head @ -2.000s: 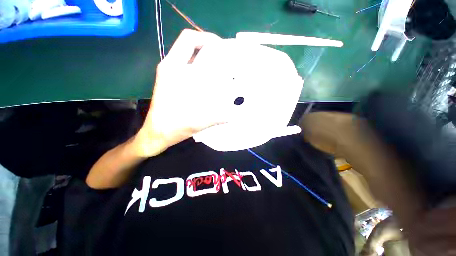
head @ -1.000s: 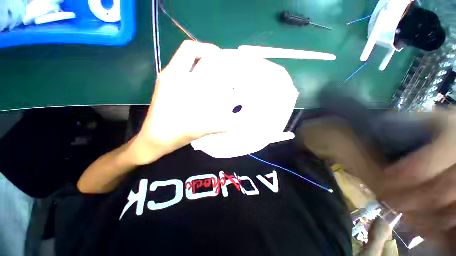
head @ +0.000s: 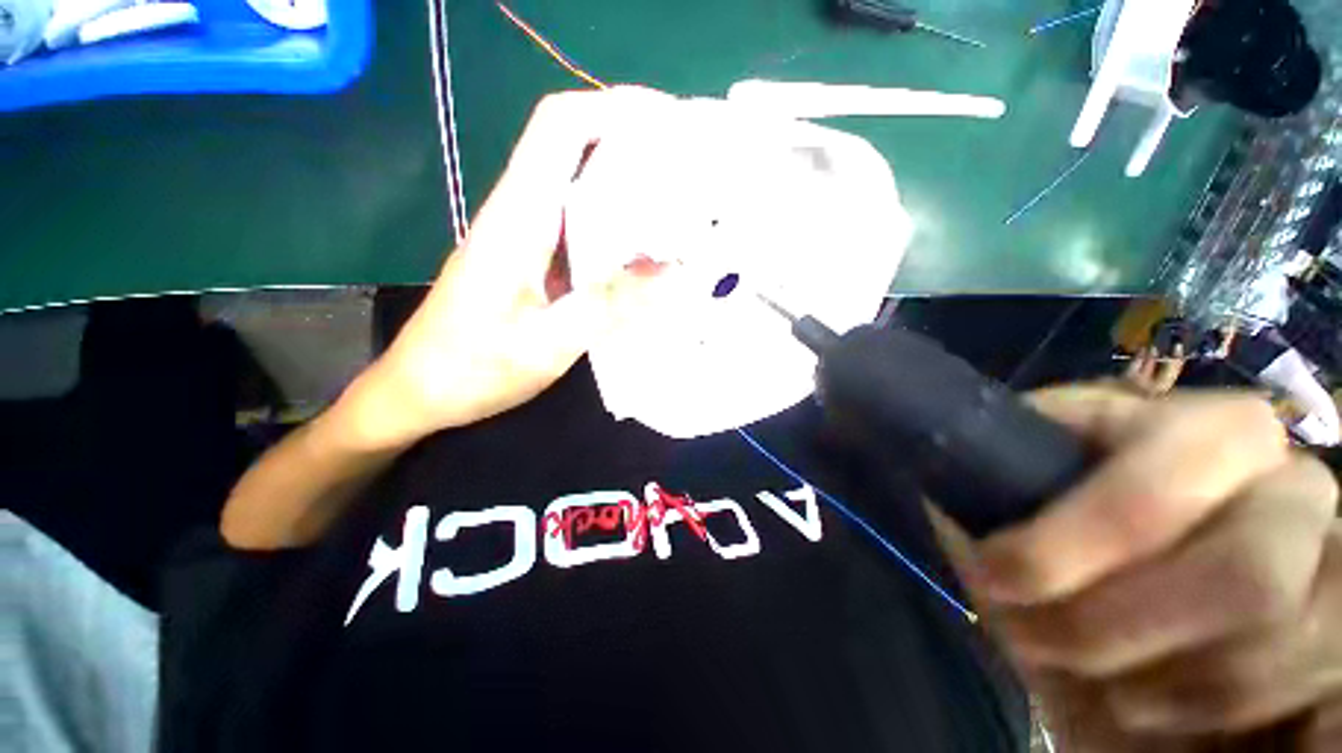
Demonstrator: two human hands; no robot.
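The white plastic housing is held above the bench edge, its dark centre hole facing up and one long prong pointing right. My left hand grips its left side, with the thumb lying on its face. My right hand is closed around a black electric screwdriver. The thin bit points up-left, close to the centre hole; I cannot tell if it touches. A blue wire hangs from the housing's lower side over the dark shirt. The faces are overexposed, so screws cannot be made out.
A blue tray with white parts is at the upper left. A hand screwdriver lies at the top. A white housing with a black part stands upper right, beside clear ridged plastic. Coloured wires cross the green bench.
The electric screwdriver has come in from the right, its bit now over the housing. My left thumb has moved up the face, and the housing has shifted slightly up and right.
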